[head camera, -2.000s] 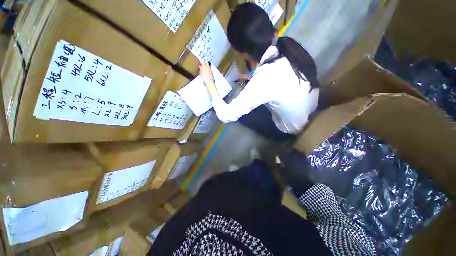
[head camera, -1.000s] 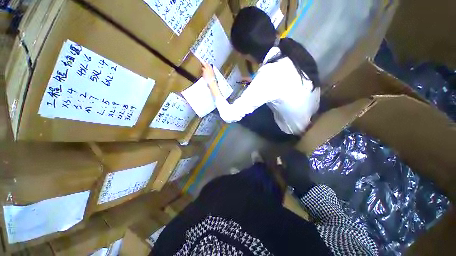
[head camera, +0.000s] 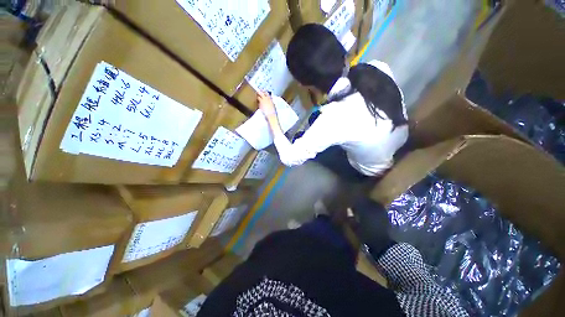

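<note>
Nearest in front of me are large brown cartons (head camera: 161, 49) on the left, with handwritten white labels (head camera: 133, 117). On the right an open carton (head camera: 495, 161) holds dark garments in shiny clear plastic (head camera: 458, 229). My right hand (head camera: 370, 232) seems to be the dark, blurred shape beyond a black-and-white checked sleeve, beside the open carton; its fingers cannot be made out. My left hand does not show; only dark clothing and checked fabric fill the bottom middle.
A person in a white shirt (head camera: 372, 133) is low in the aisle ahead, one hand holding a blank white sheet (head camera: 266, 127) against the labelled cartons. Another open carton (head camera: 446, 117) stands farther right. Grey floor (head camera: 415, 40) with yellow and blue lines runs between.
The cartons and the person sit slightly lower and farther right in the picture. The person's other hand, seen earlier near the sheet, no longer shows clearly. My dark right hand shape stays beside the open carton.
</note>
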